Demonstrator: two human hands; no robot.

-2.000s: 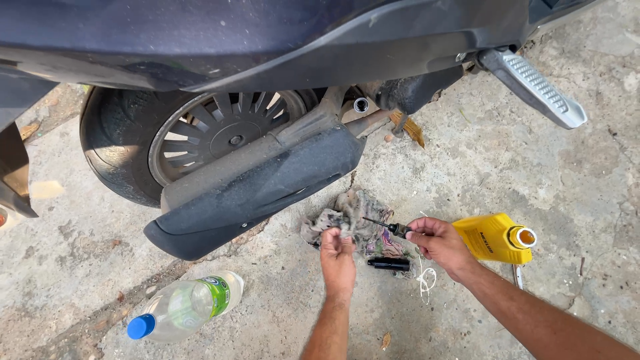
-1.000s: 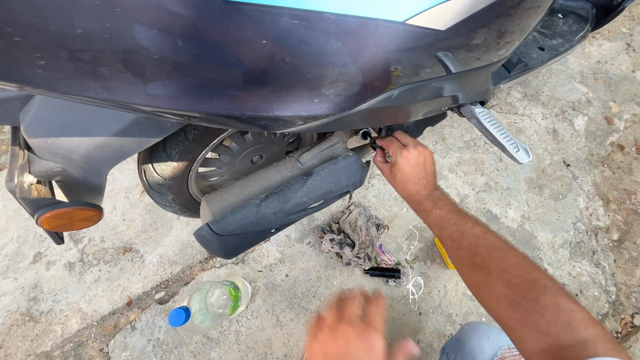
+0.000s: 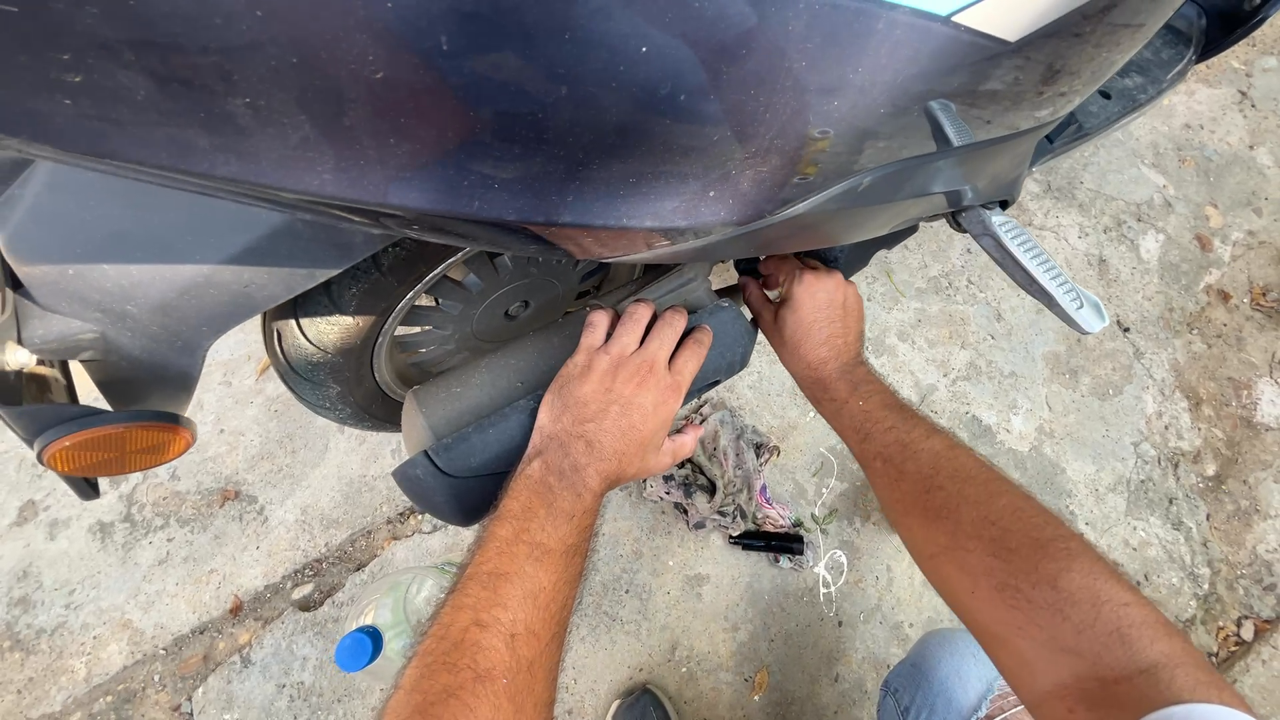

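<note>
My left hand lies flat on the scooter's exhaust muffler, fingers spread over its dark heat shield and holding nothing. Beyond the muffler's front end, my right hand has its fingers bent at the engine area under the body panel. Its fingertips are partly hidden, so I cannot tell what they grip. Behind the muffler is the rear wheel. Below the hands, a stained rag lies on the concrete, with a black cylindrical object at its lower edge.
A clear plastic bottle with a blue cap lies at lower left, partly behind my left forearm. White string is on the ground right of the rag. The silver footpeg juts out at right, and an orange reflector sits at far left.
My right hand has moved from above the rag, where it held a thin dark tool, up to the engine area. My left hand has moved from the rag, past the lower foreground, onto the muffler.
</note>
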